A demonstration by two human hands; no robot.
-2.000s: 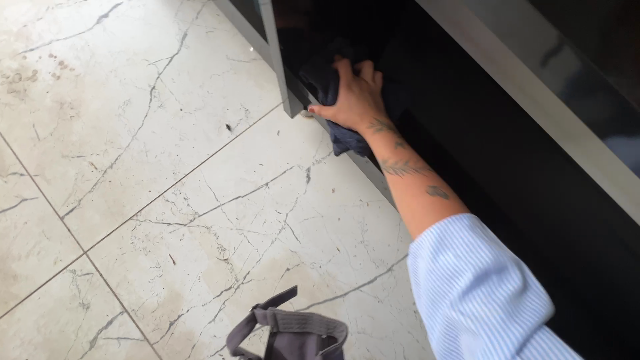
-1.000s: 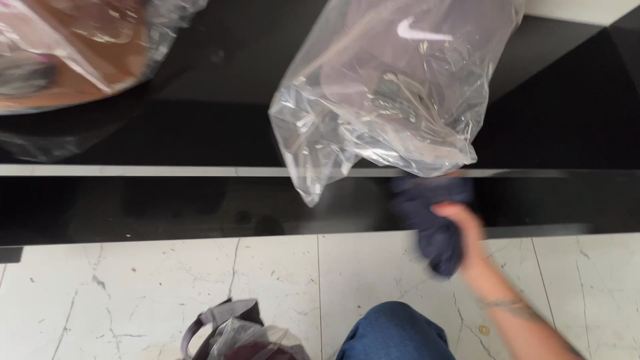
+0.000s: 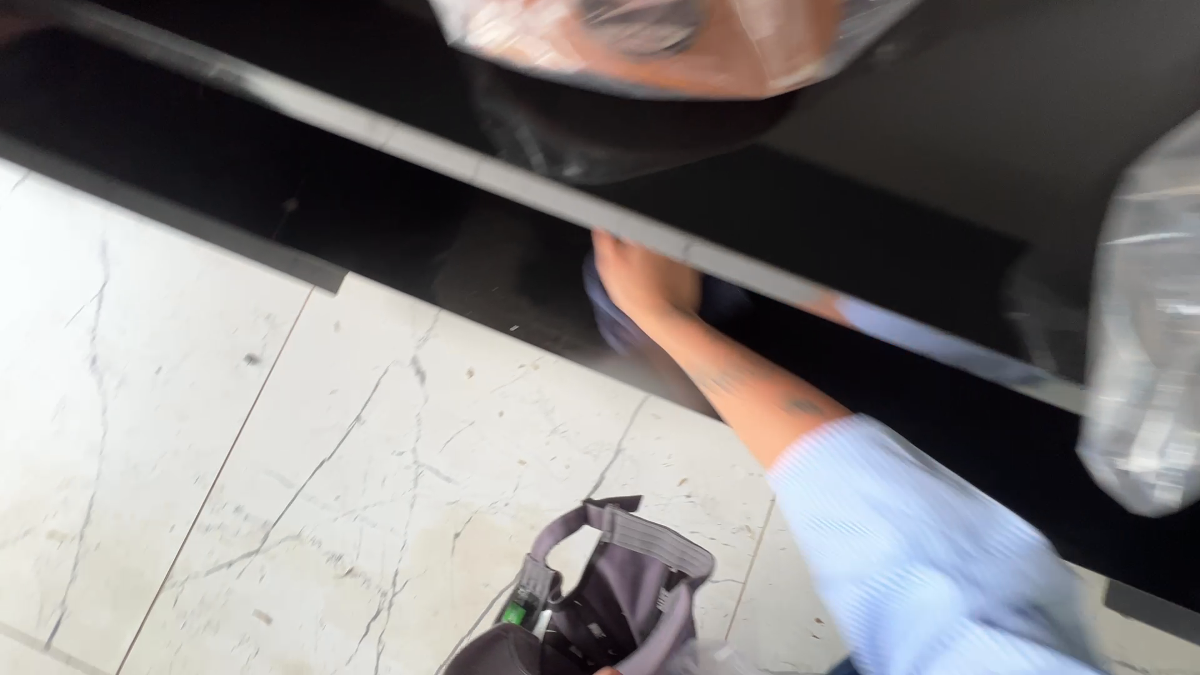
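My right hand (image 3: 647, 281) grips a bunched dark blue cloth (image 3: 609, 314) against the glossy black lower surface of a display unit, just below its metallic edge strip. Part of the cloth is hidden behind my fingers. At the bottom of the view is a grey-purple cap (image 3: 647, 562), its inside and adjustable back strap showing. A fingertip of my left hand (image 3: 607, 670) is visible at the cap; the rest of that hand is out of view.
On the black upper shelf (image 3: 891, 206), an orange-brown item in clear plastic (image 3: 741, 47) lies near the top. Another clear plastic bag (image 3: 1148, 328) overhangs the edge at right. Marble-look floor tiles (image 3: 281, 450) with dark specks run along the unit's base.
The view has swung a lot. My right hand has moved leftward along the lower black surface with the cloth, from below the bagged item bearing a Nike swoosh.
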